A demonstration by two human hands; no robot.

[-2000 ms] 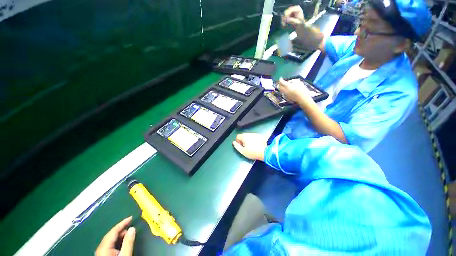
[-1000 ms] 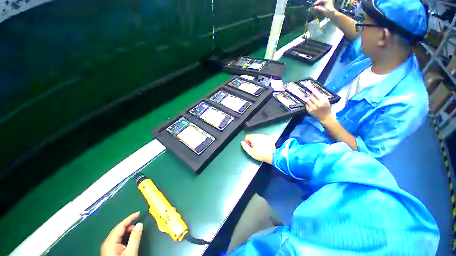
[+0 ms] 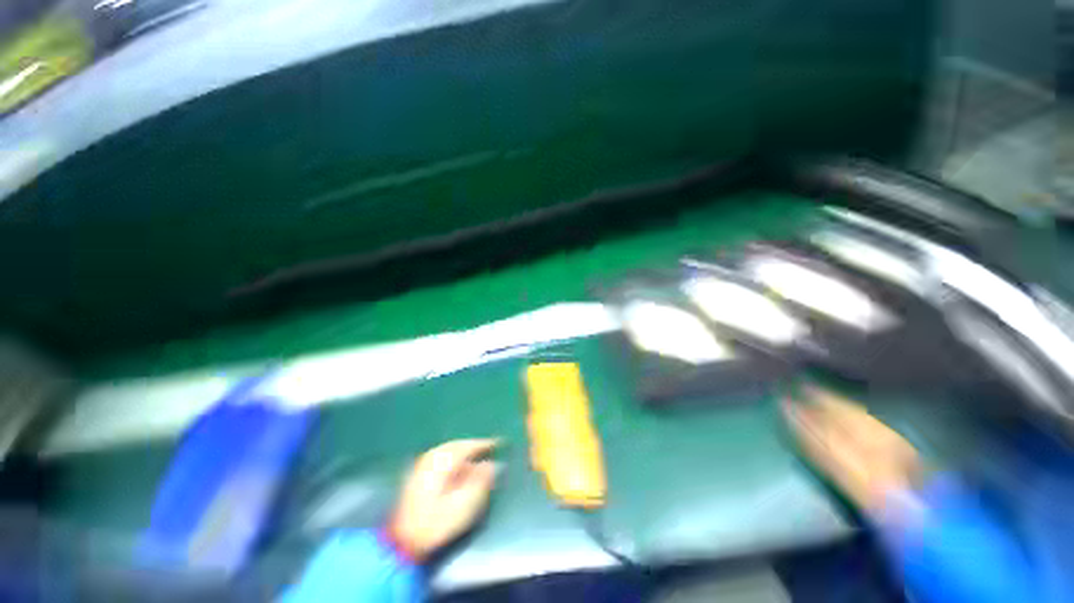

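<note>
The picture is blurred by motion. The yellow-orange electric screwdriver [image 3: 565, 433] lies on the green bench between my hands, its cable running to the front edge. A black foam tray [image 3: 695, 379] holds several phones with pale batteries, such as the nearest phone [image 3: 676, 332], at the right. My left hand [image 3: 445, 497], with a red band at the wrist, is left of the screwdriver, empty, fingers curved and apart. My right hand [image 3: 856, 445] is at the tray's near edge, fingers extended; nothing shows in it.
A blue parts bin [image 3: 231, 477] sits at the left of the bench; its contents are too blurred to tell. A white strip [image 3: 471, 342] runs behind the screwdriver. More dark trays [image 3: 1013, 295], blurred, are at the far right.
The view has swung left, bringing the blue bin in and taking the coworker out. The screwdriver still lies on the bench. My right hand's fingers are now extended by the tray.
</note>
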